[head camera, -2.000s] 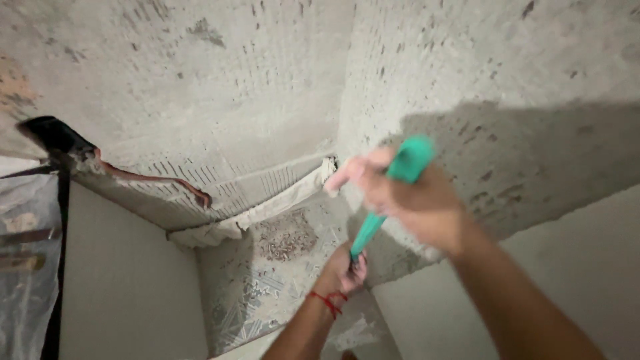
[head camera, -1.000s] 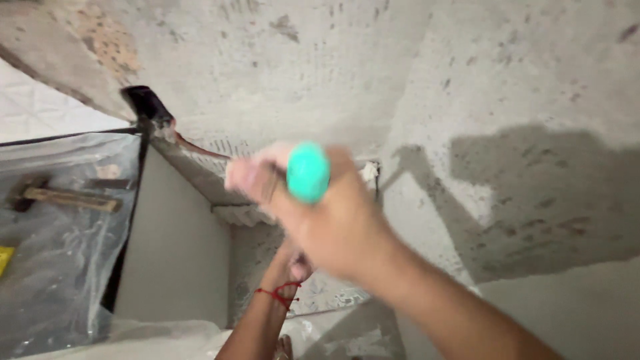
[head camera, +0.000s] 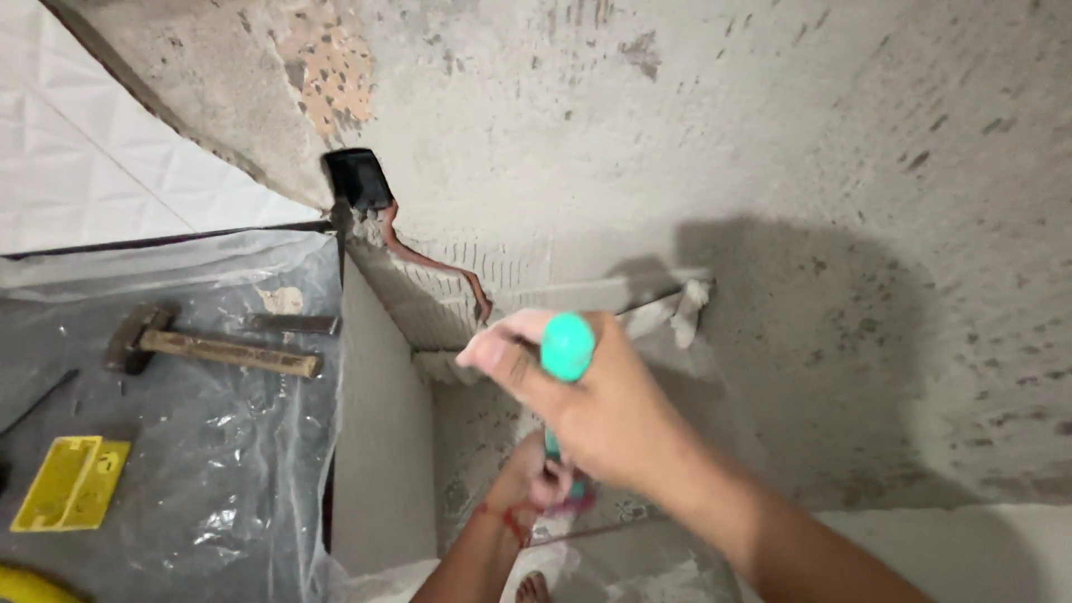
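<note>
A long green handle (head camera: 568, 345), likely a broom's or brush's, points up toward the camera. Near its top end my right hand (head camera: 586, 394) is wrapped around it, thumb toward the left. Lower down, my left hand (head camera: 540, 477), with a red string bracelet (head camera: 515, 523) at the wrist, closes on the same handle. The tool's lower end is blurred and partly hidden by my hands, near the floor (head camera: 481, 419). Behind them, a pale cloth-like strip (head camera: 653, 314) lies along the foot of the rough plaster wall (head camera: 544, 167).
On the left, a plastic-covered counter (head camera: 209, 452) holds a wooden-handled hammer (head camera: 230, 350), a flat dark metal piece (head camera: 293, 324) and a yellow electrical box (head camera: 71, 484). A black box (head camera: 358, 178) with an orange-brown conduit (head camera: 427, 261) sits in the wall. A bare foot (head camera: 533, 588) shows at the bottom.
The view has shifted left, bringing the counter's tools into sight. Both hands stay on the green handle, which slanted up to the right earlier and now points more toward the camera.
</note>
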